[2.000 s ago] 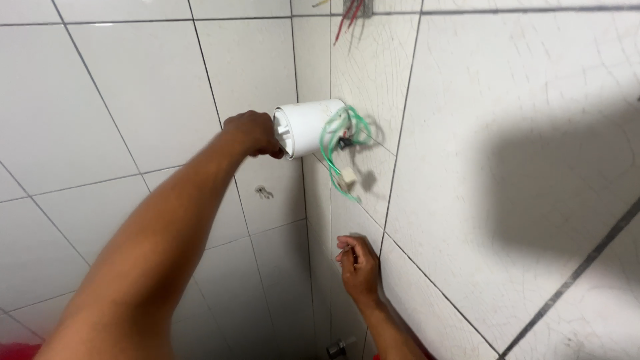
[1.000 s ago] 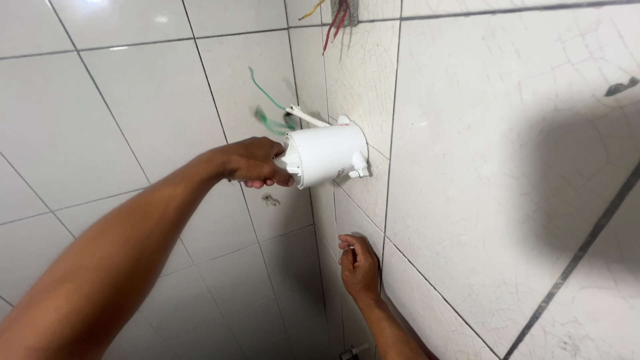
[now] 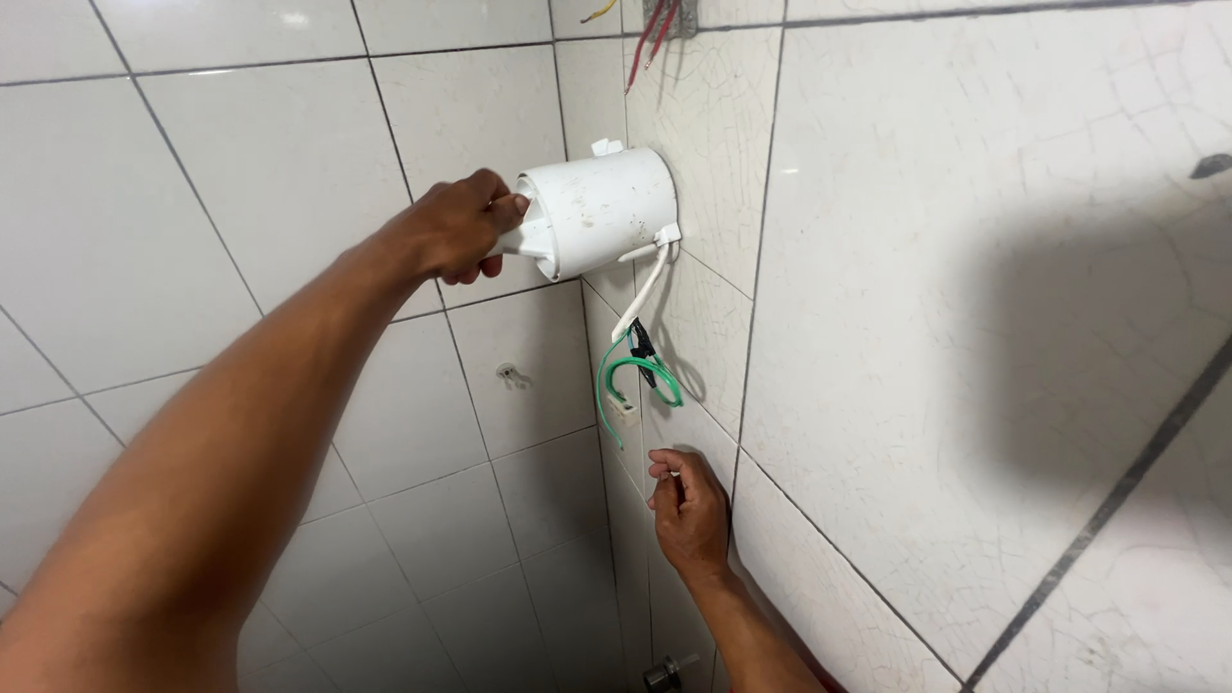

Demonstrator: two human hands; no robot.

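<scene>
My left hand (image 3: 472,226) grips the end of a white plastic cylindrical housing (image 3: 606,212), which looks like an electric shower body, close to the tiled wall at the corner. Small white tabs stick out from the housing's rim at top and bottom. From its lower right side hangs a white cable (image 3: 643,294). Below that dangle a looped green wire (image 3: 647,364), a piece of black tape or sleeve (image 3: 643,342) and a small pale connector (image 3: 624,408). My right hand (image 3: 691,510), fingers curled, is against or near the wall under the wires, holding nothing visible.
Red wires (image 3: 650,43) and a yellow wire (image 3: 601,12) come out near a wall box (image 3: 681,17) above the housing. A small fitting or hole (image 3: 510,373) marks the left wall. Low in the corner is a metal valve or tap (image 3: 662,674).
The housing has turned in my left hand: its green wires, up on the left one second ago, now hang below it. My right hand has stayed low by the wall.
</scene>
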